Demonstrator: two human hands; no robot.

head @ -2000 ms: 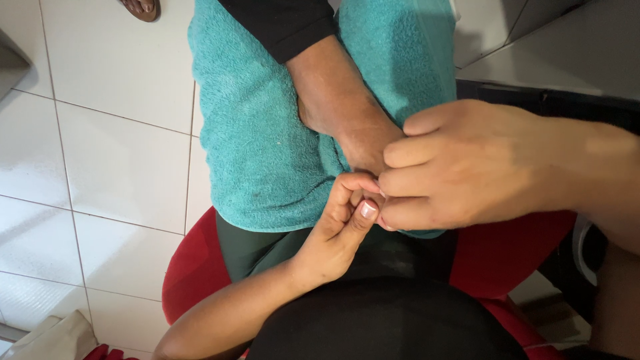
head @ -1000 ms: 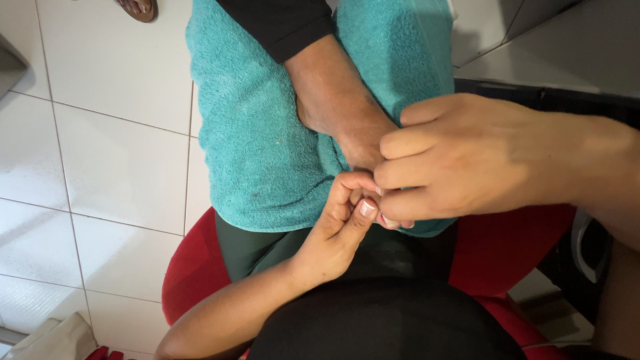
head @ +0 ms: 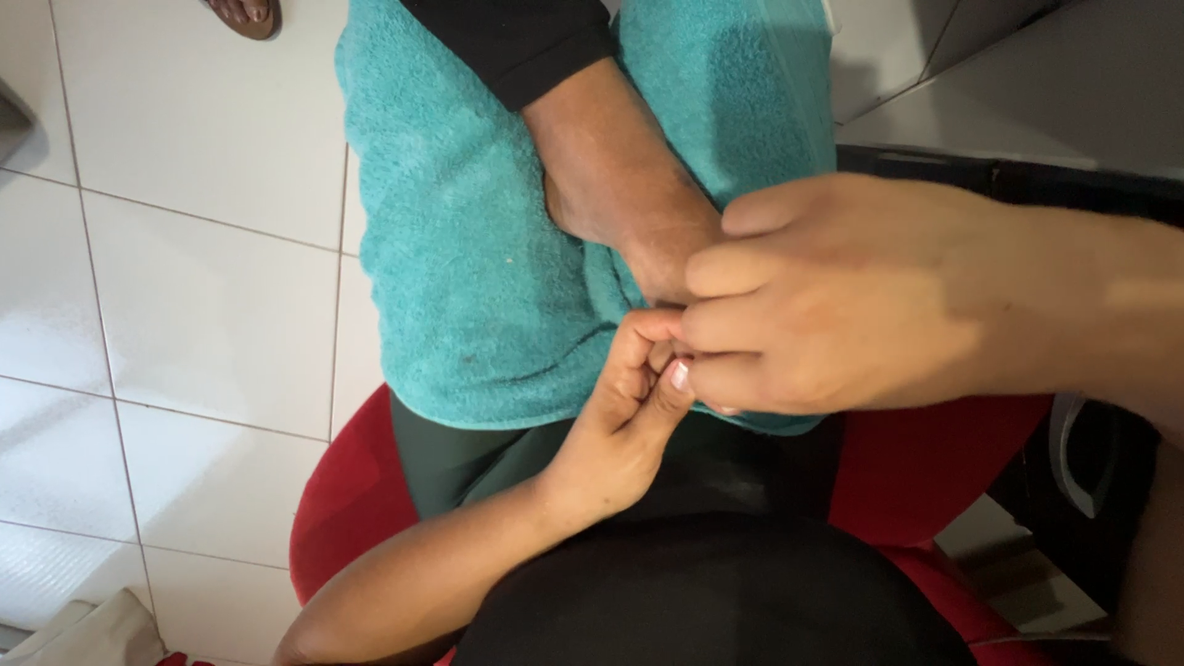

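Note:
Another person's bare foot point(head: 647, 194), below a black trouser cuff, rests on a teal towel point(head: 462, 277) spread over my lap. My left hand point(head: 629, 416) is at the toes, its thumb and bent index finger closed on the toe end. From the right, my right hand point(head: 832, 296) reaches over the front of the foot with curled fingers, its fingertips meeting those of my left hand. The right hand covers most of the toes. Whether a small tool is between its fingers cannot be seen.
I sit on a red chair point(head: 356, 490) over white floor tiles point(head: 203, 305). Another foot in a brown sandal point(head: 248, 17) is at the top left. A pale bag-like item point(head: 102, 634) lies at the bottom left. Dark furniture point(head: 1017, 180) stands on the right.

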